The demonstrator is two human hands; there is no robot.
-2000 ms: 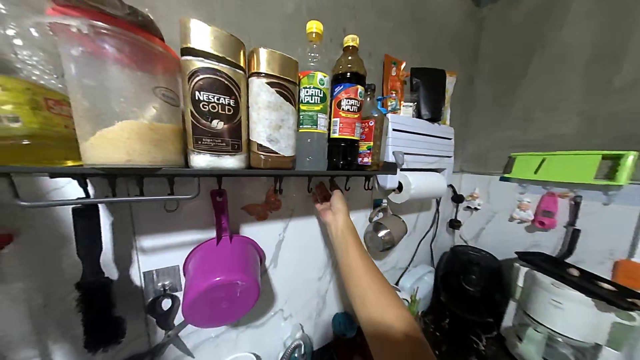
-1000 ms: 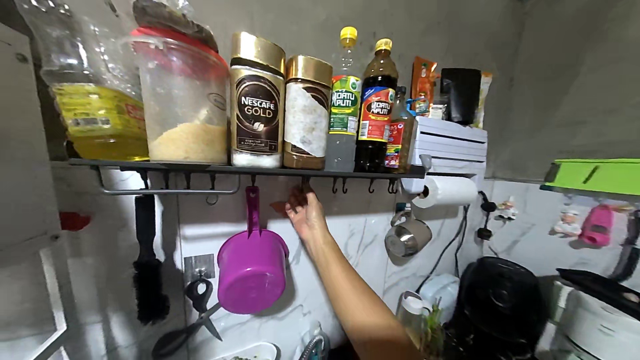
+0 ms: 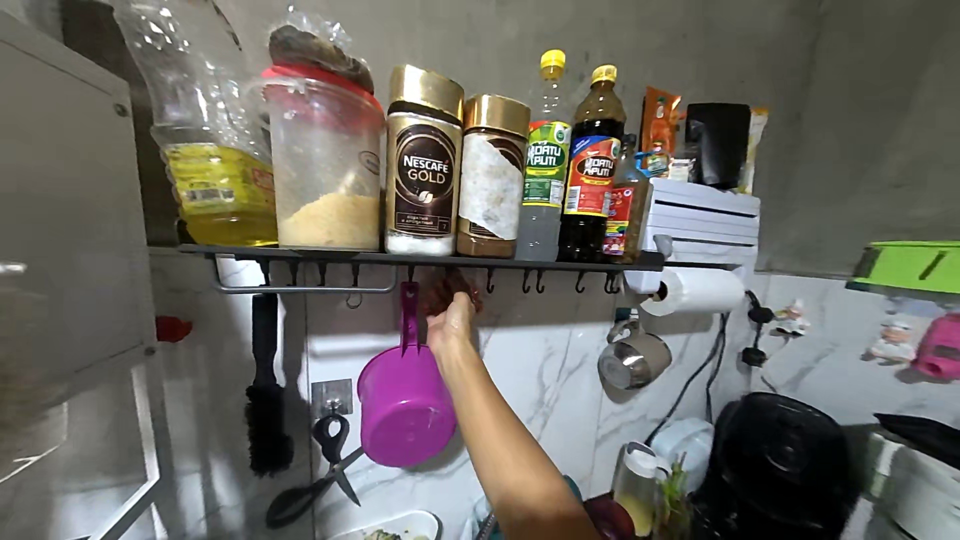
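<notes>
My right hand (image 3: 451,326) is raised just under the black wall shelf (image 3: 450,261), beside the handle of a purple plastic dipper (image 3: 407,405) that hangs from a hook. Its fingers are near a reddish-brown butterfly-shaped piece (image 3: 442,292) on the tiles; whether they hold anything cannot be told. Black S-hooks (image 3: 527,282) hang from the shelf to the right of the hand. A steel mug (image 3: 634,358) hangs farther right. A black brush (image 3: 266,390) hangs left of the dipper, and black scissors (image 3: 330,465) are below it. My left hand is not in view.
On the shelf stand an oil bottle (image 3: 221,187), a red-lidded tub of granules (image 3: 328,165), coffee jars (image 3: 424,161) and condiment bottles (image 3: 592,165). A paper roll (image 3: 694,291) is at the shelf's right end. A grey cabinet door (image 3: 71,195) stands at the left; a black appliance (image 3: 780,450) is lower right.
My right hand has moved left along the underside of the shelf, closer to the purple dipper's handle. The view has shifted left.
</notes>
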